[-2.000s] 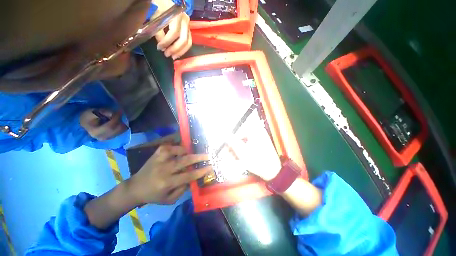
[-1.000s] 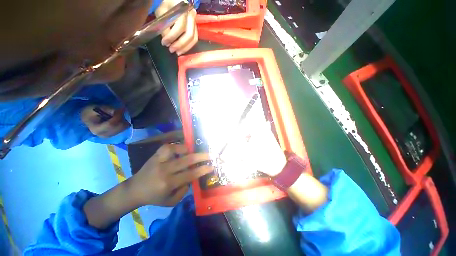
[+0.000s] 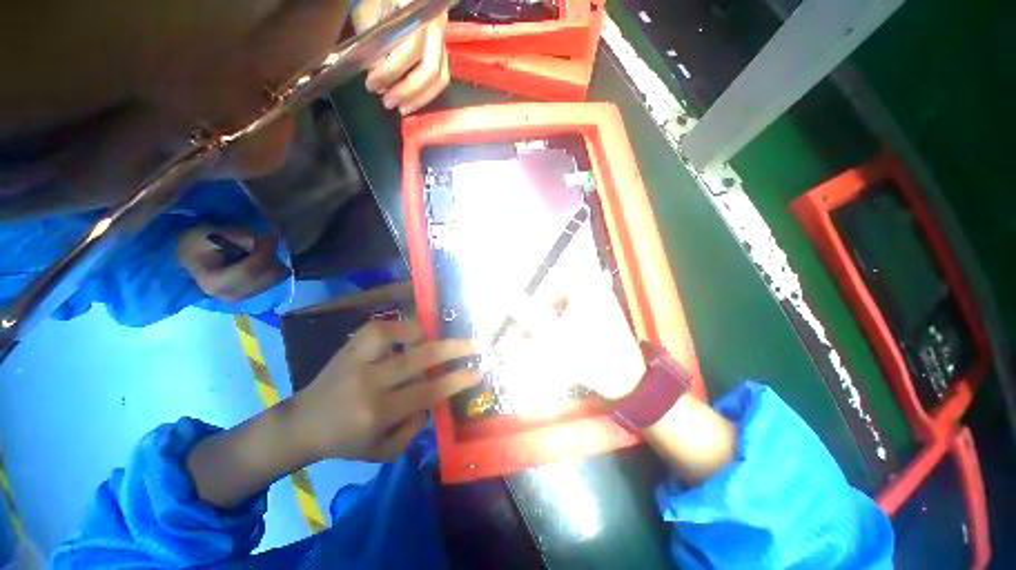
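An open tablet unit [image 3: 455, 284] lies in a red foam tray [image 3: 660, 278] on the bench, its middle washed out by glare. My right hand [image 3: 590, 345], with a dark red band at the wrist, lies over the tablet's right part and is mostly washed out. It holds dark tweezers [image 3: 546, 267], slanting across the tablet with one end near my left fingertips. My left hand [image 3: 384, 390] reaches over the tray's left edge, its fingertips on the tablet's lower left, near a small gold spot [image 3: 481, 401]. Glare hides whether the fingertips hold anything.
Stacked red trays [image 3: 529, 61] stand at the top. Another person's hand [image 3: 409, 61] is beside them, another hand [image 3: 232, 265] holds a dark object at left. A chipped rail [image 3: 780, 267] with a grey post [image 3: 780, 84] separates the belt, which carries red-framed tablets [image 3: 902, 278].
The red-framed tablets on the belt have shifted right and downward in view. The whole view has shifted slightly. My hands and the tweezers stay nearly the same over the tablet.
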